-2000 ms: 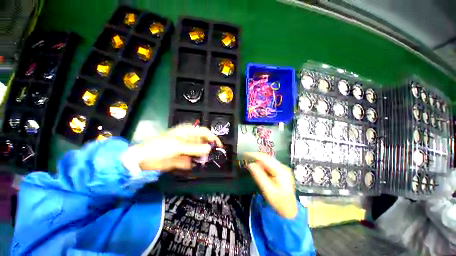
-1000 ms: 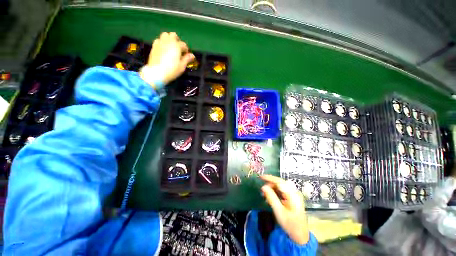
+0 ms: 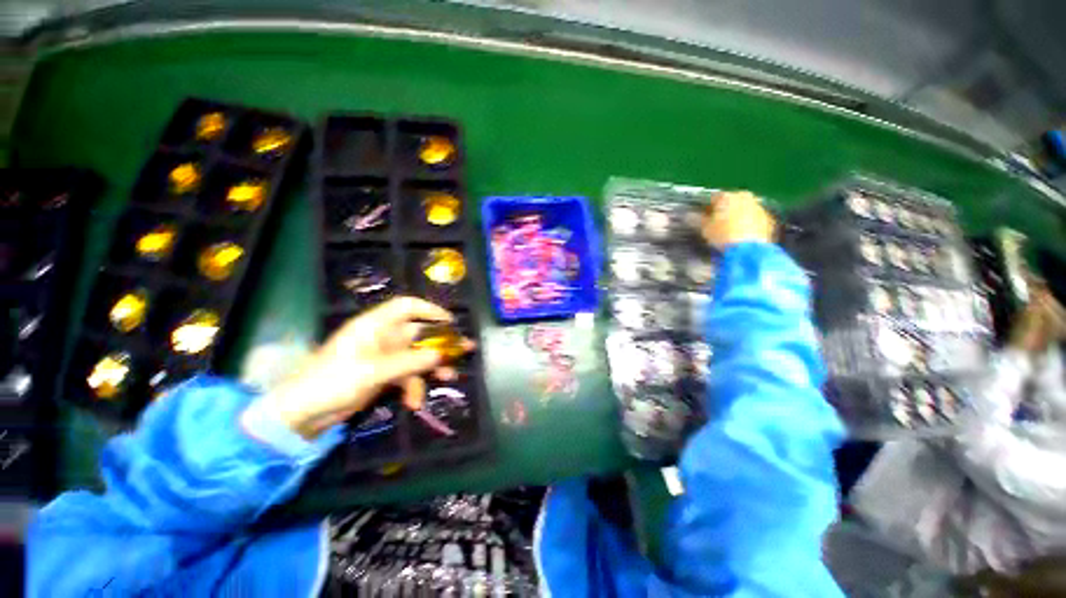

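My left hand [image 3: 368,362] holds a round housing with an amber insert [image 3: 442,342] in its fingertips, over the lower part of the middle black pocket tray [image 3: 392,175]. That tray has amber-centred housings in its upper right pockets, wired units in other pockets, and an empty top left pocket. My right hand [image 3: 739,220] is at the upper right corner of the clear blister tray [image 3: 657,187], over its silver-white discs. Its fingers are blurred, and I cannot tell whether they hold a disc.
A blue bin [image 3: 594,263] of pink-red lead wires stands between the trays, with loose wires [image 3: 555,362] below it. Another black tray [image 3: 175,210] and a dark tray at the left edge are in view. Stacked clear trays [image 3: 859,280] stand right. Another person's hand [image 3: 1035,321] shows far right.
My left hand has moved from the top of the middle tray to its lower part, now with an amber housing. My right hand has moved from beside the loose wires up to the clear tray's far corner.
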